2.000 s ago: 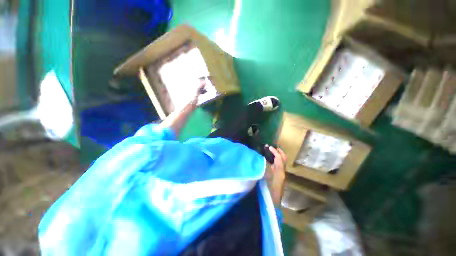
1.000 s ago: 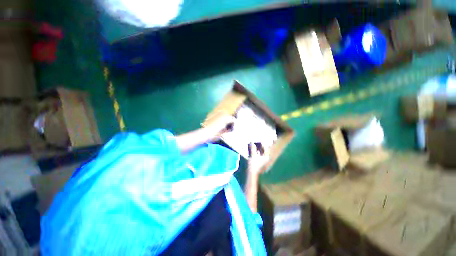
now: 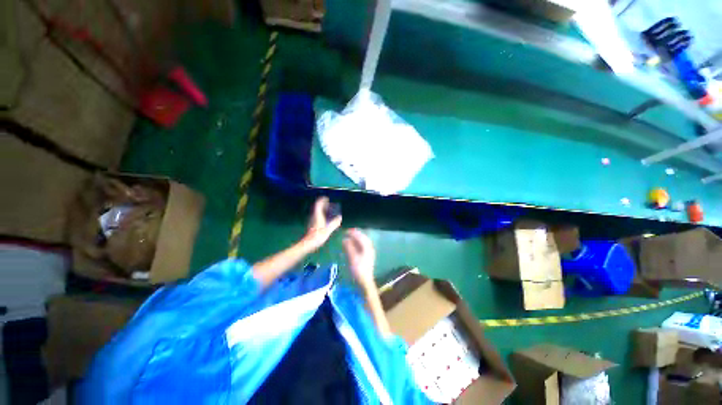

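Observation:
My left hand (image 3: pixel 323 225) is stretched out just short of the bench's front edge, with a small dark item (image 3: pixel 333 210) at its fingers. My right hand (image 3: pixel 359 255) is close beside it, blurred, its fingers partly curled; I cannot see anything in it. An open cardboard carton (image 3: pixel 483 365) with rows of small white boxes with red marks (image 3: pixel 446 360) stands below and to the right of my right hand. A white plastic bag or sheet (image 3: pixel 375 144) lies on the green bench's left end.
The green-topped bench (image 3: pixel 507 164) runs across the view, with a blue bin (image 3: pixel 290 142) at its left end. A blue stool (image 3: pixel 603 267) and cartons (image 3: pixel 541 265) are by its front. An open carton (image 3: pixel 176 229) and a red object (image 3: pixel 168 103) are at left.
The view has turned towards the bench. Both hands have left the inside of the carton of small boxes, which now lies lower right. The dark item shows at my left hand.

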